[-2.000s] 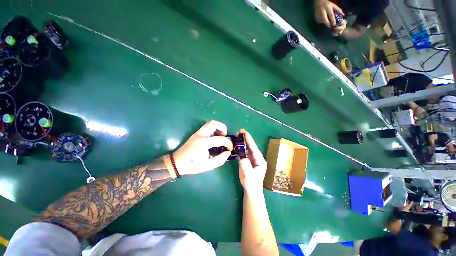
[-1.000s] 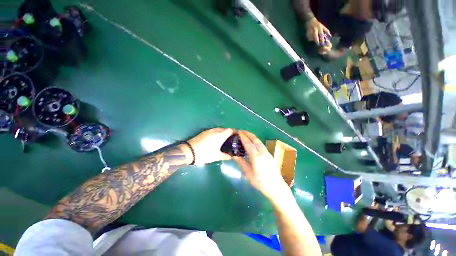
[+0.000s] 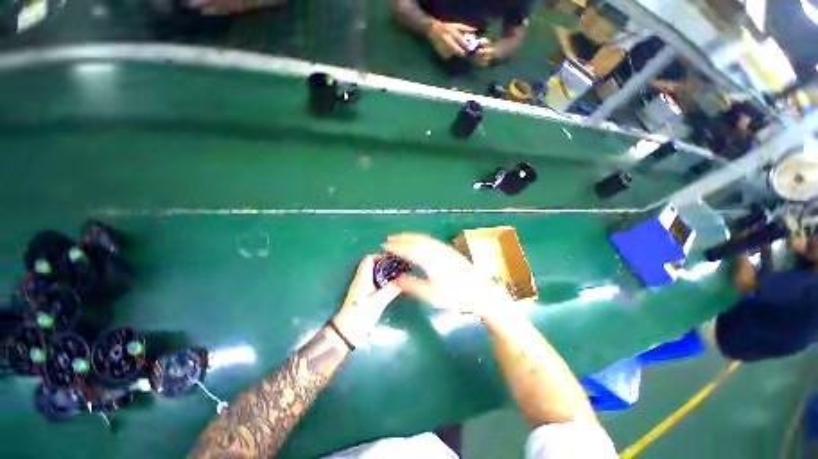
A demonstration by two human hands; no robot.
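Observation:
My left hand (image 3: 363, 300) holds a small black cylindrical unit (image 3: 389, 270) over the green table, its round open face turned up. My right hand (image 3: 439, 273) is on the unit's right side with its fingers at the face; it is blurred, and whether it grips anything is hidden. The tan carton tray (image 3: 529, 285) sits just right of my right hand, partly covered by the hand, with small pieces at its lower end.
A cluster of black units with green dots (image 3: 67, 354) lies at the left; a wired disc (image 3: 179, 370) lies beside it. Black cylinders (image 3: 466, 119) stand or lie beyond the pale line. A blue bin (image 3: 650, 246) is at right. A person's hands (image 3: 462, 41) work across the rail.
The view has turned, so the pale line now runs level. My right hand has moved from around the unit to over its face and right side. My left hand still holds the unit.

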